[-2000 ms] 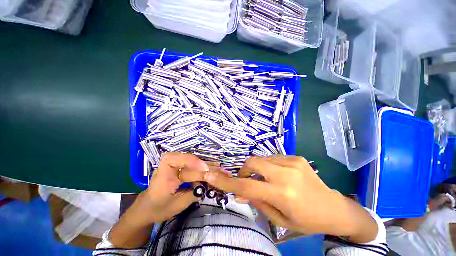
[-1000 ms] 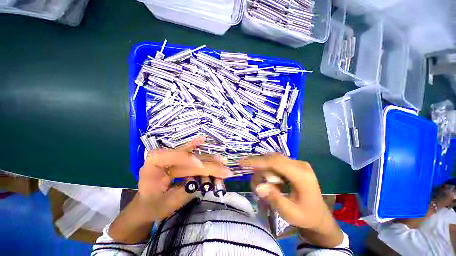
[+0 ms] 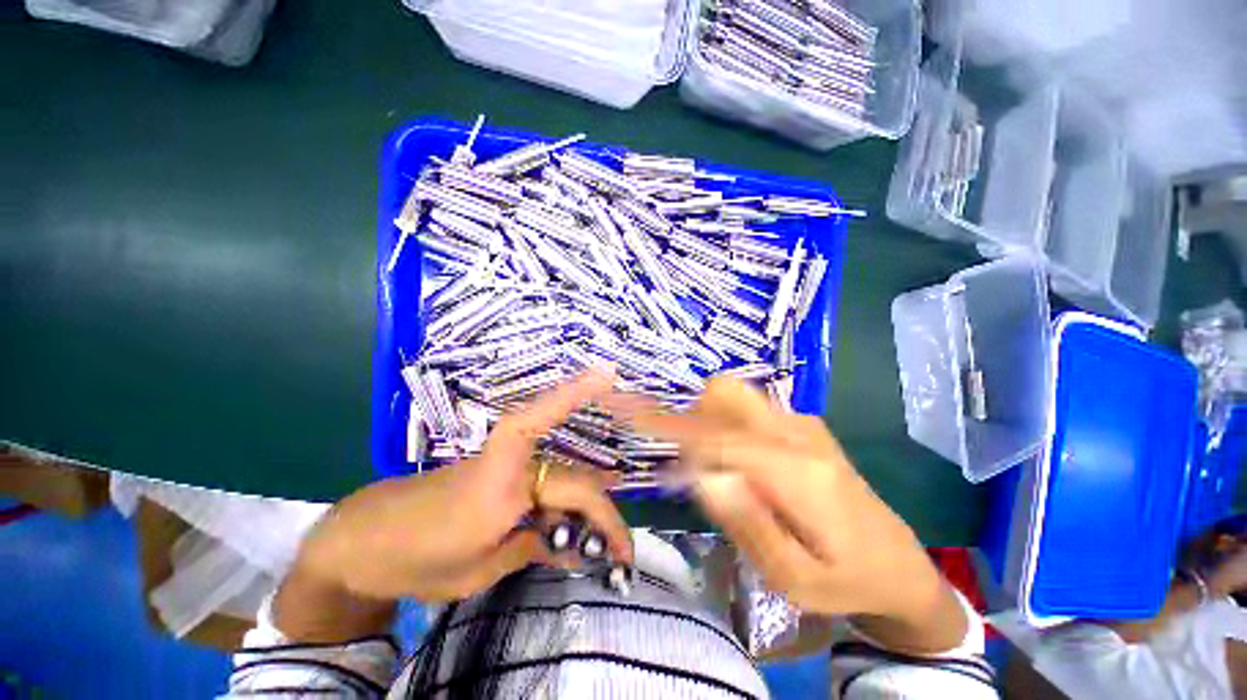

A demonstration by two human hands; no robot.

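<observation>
The blue parts tray (image 3: 399, 294), heaped with silver cylinder-and-rod parts (image 3: 602, 260), lies in front of me. My left hand (image 3: 472, 520) is at the tray's near left edge, its index finger stretched over the parts. It holds several damper cylinders (image 3: 588, 542) under the fingers, their round ends facing me. My right hand (image 3: 800, 506) is at the tray's near right edge, fingers bent and blurred. Whether it holds a part cannot be told.
A clear tilted box (image 3: 937, 376) with few parts stands right of the tray, beside a blue lid (image 3: 1115, 472). Beyond are a filled parts box (image 3: 793, 116), a white-lined box (image 3: 561, 41) and divided clear bins (image 3: 1005, 185). A person's sleeve (image 3: 1149, 656) shows lower right.
The view has shifted slightly. My left hand has turned, with its index finger now extended over the tray. The cylinder ends in it now look pale rather than dark-ringed. My right hand has changed its finger pose.
</observation>
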